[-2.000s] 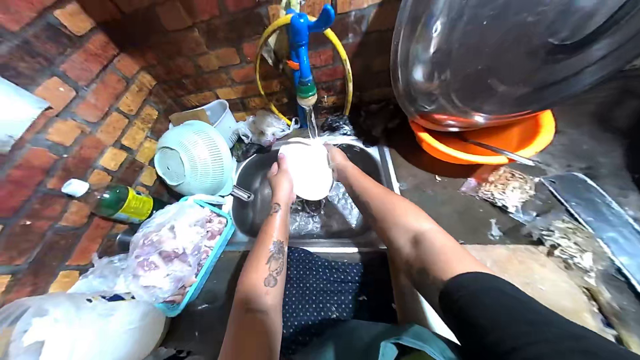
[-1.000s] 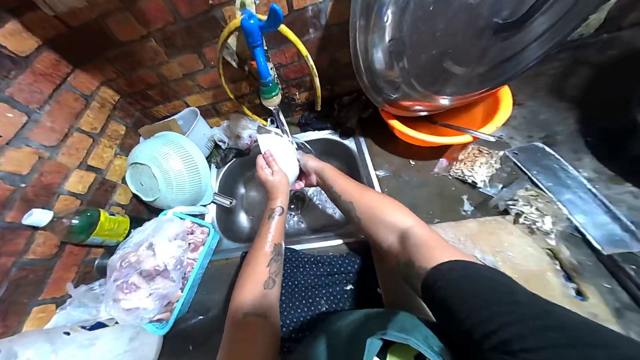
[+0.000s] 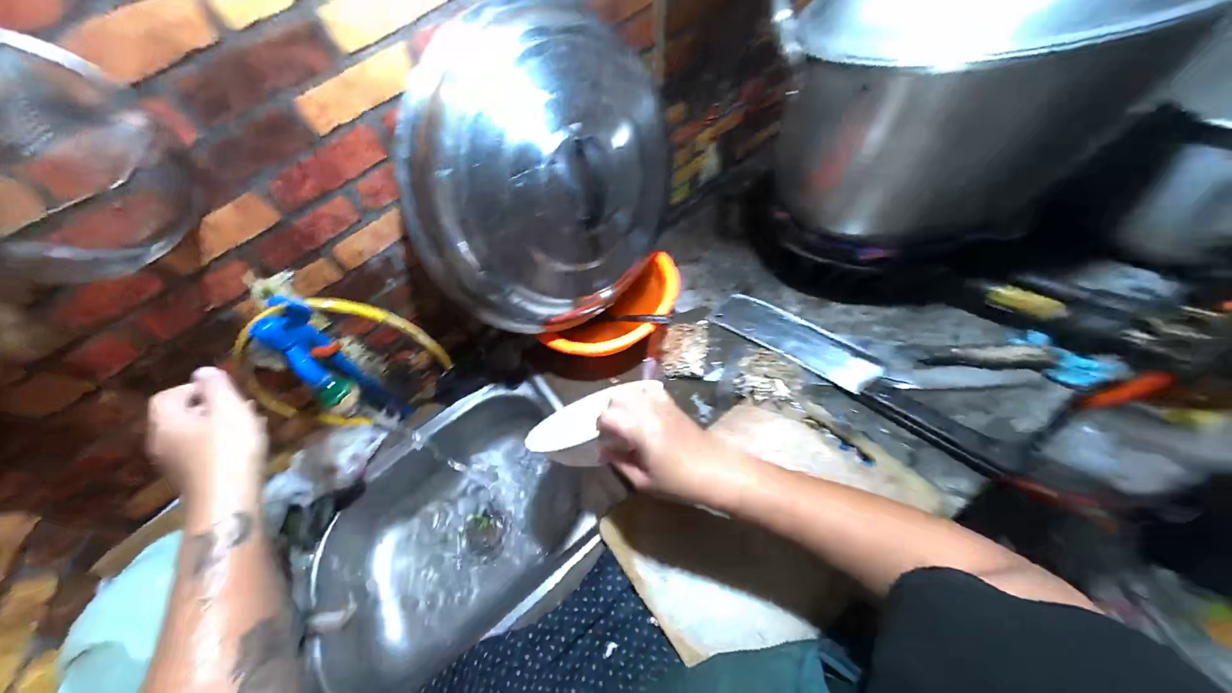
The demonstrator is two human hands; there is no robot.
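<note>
My right hand [image 3: 650, 438] grips a white bowl [image 3: 570, 426] by its rim, tilted over the right side of the stainless steel sink [image 3: 385, 577]. Raised to the left of the blue tap [image 3: 298, 348], my left hand [image 3: 207, 428] is blurred; its fingers look curled, and whether they are closed cannot be told. Water and some small scraps lie around the drain. A yellow hose [image 3: 371, 313] loops behind the tap.
A large metal lid [image 3: 539, 183] leans on the brick wall over an orange basin [image 3: 606, 337]. Right of it are a big metal pot [image 3: 914, 144], a wide metal blade tool [image 3: 799, 342] and a board [image 3: 712, 587]. A pale green basket [image 3: 125, 616] stands at lower left.
My hands have come apart: the left has left the white bowl and is up by the tap, the right keeps the bowl. Water no longer visibly runs from the tap. The view has swung right.
</note>
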